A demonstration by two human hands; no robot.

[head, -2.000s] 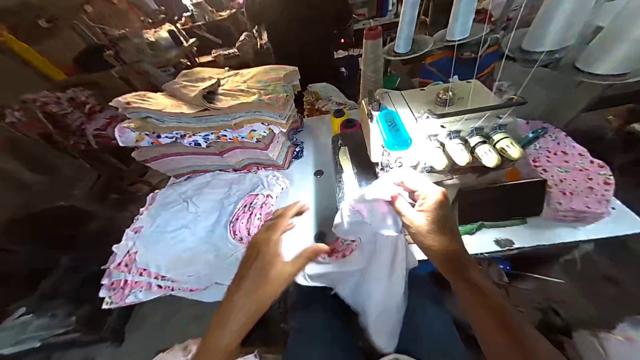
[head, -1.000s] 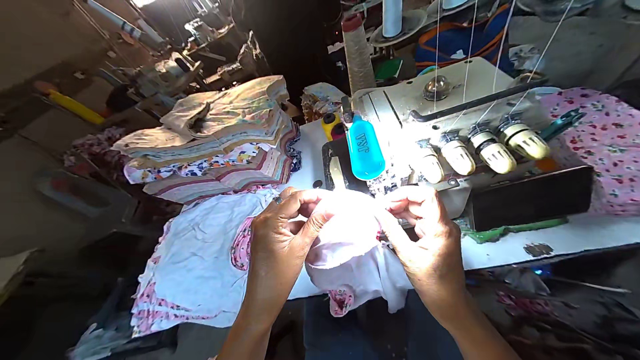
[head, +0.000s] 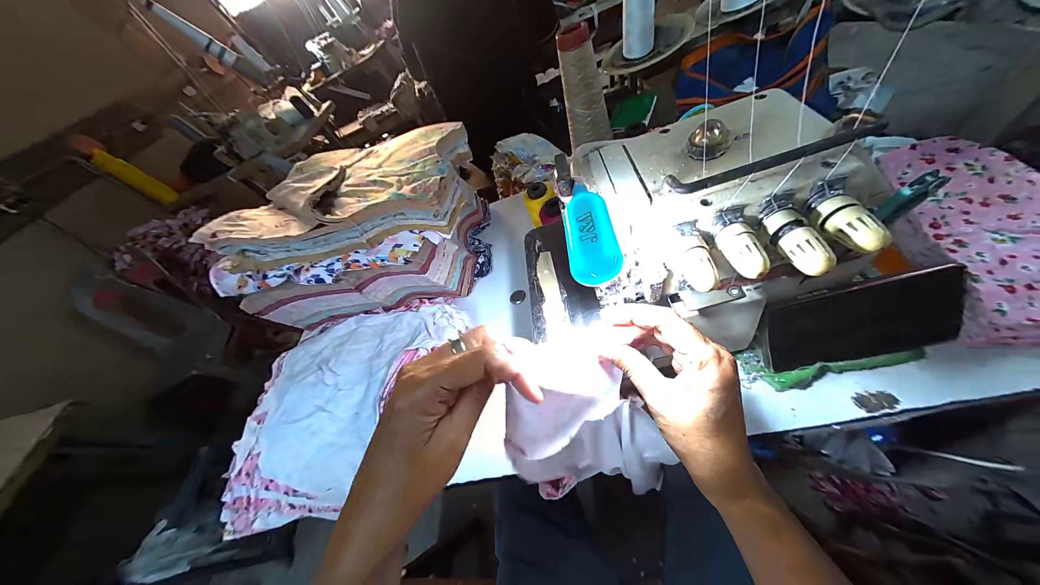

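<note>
A pale pink and white cloth garment piece (head: 561,418) hangs over the front edge of the sewing table, its upper edge washed out by glare. My left hand (head: 447,390), with a ring on one finger, pinches that edge on the left. On the right, my right hand (head: 682,386) grips the same piece between thumb and fingers. Just beyond the hands stands an overlock sewing machine (head: 650,171) with several cream tension dials (head: 804,244) and a bright blue plastic guard (head: 592,236). The needle and presser foot cannot be made out in the glare.
Folded patterned fabrics (head: 366,219) are stacked at the left, behind a pile of white and pink cloth pieces (head: 325,406). Pink floral fabric (head: 975,236) lies at the right. A dark rectangular panel (head: 865,317) fronts the machine. A thread cone (head: 583,89) stands behind.
My left hand, apart from the cloth two seconds ago, moved to it and now pinches its upper edge. My right hand remains on the cloth. The view has shifted closer to the machine.
</note>
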